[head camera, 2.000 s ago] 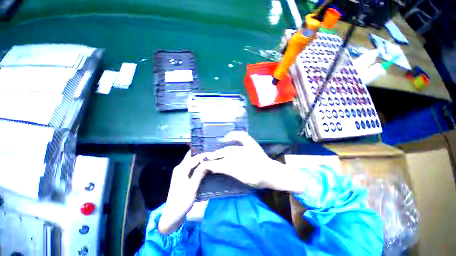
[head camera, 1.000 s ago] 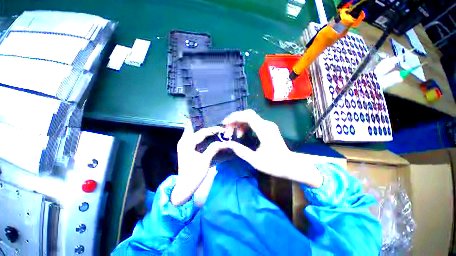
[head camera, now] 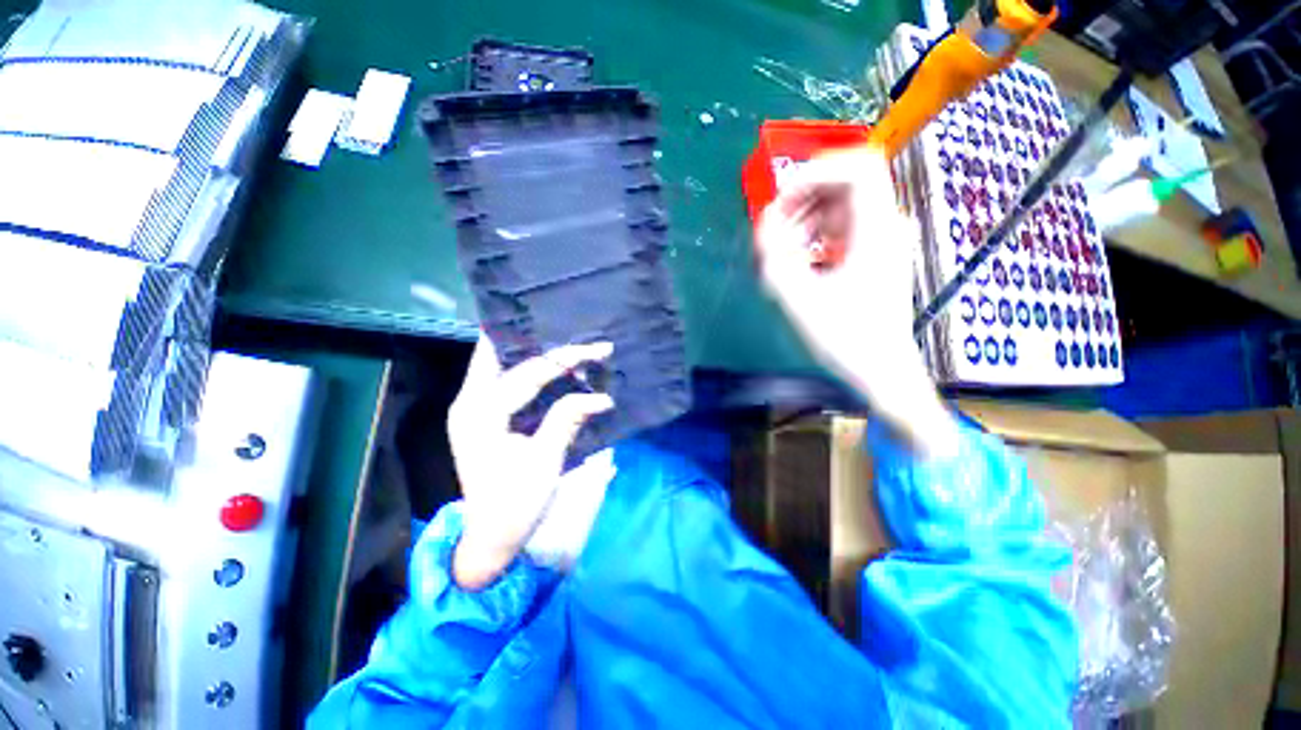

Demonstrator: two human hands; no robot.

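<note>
My left hand (head camera: 521,449) holds a dark plastic housing (head camera: 564,243) by its lower end, thumb and finger at a round spot there. The housing's ribbed inside faces me. My right hand (head camera: 842,264) is blurred, over the front of the red parts bin (head camera: 785,147); whether its fingers hold anything cannot be told. A second housing (head camera: 492,67) lies on the green bench behind the held one, mostly hidden by it. The orange screwdriver (head camera: 963,79) hangs above the bin, its tip hidden behind my right hand.
A component tray (head camera: 1016,368) with rows of round parts is at the right. Two white rectangular pieces (head camera: 375,110) lie on the bench. White packs (head camera: 86,186) and a machine with a red button (head camera: 241,512) are left. An open carton (head camera: 1234,542) with clear plastic is lower right.
My right hand has left the held housing and moved right to the red bin. The held housing now shows more of its length and covers most of the second one.
</note>
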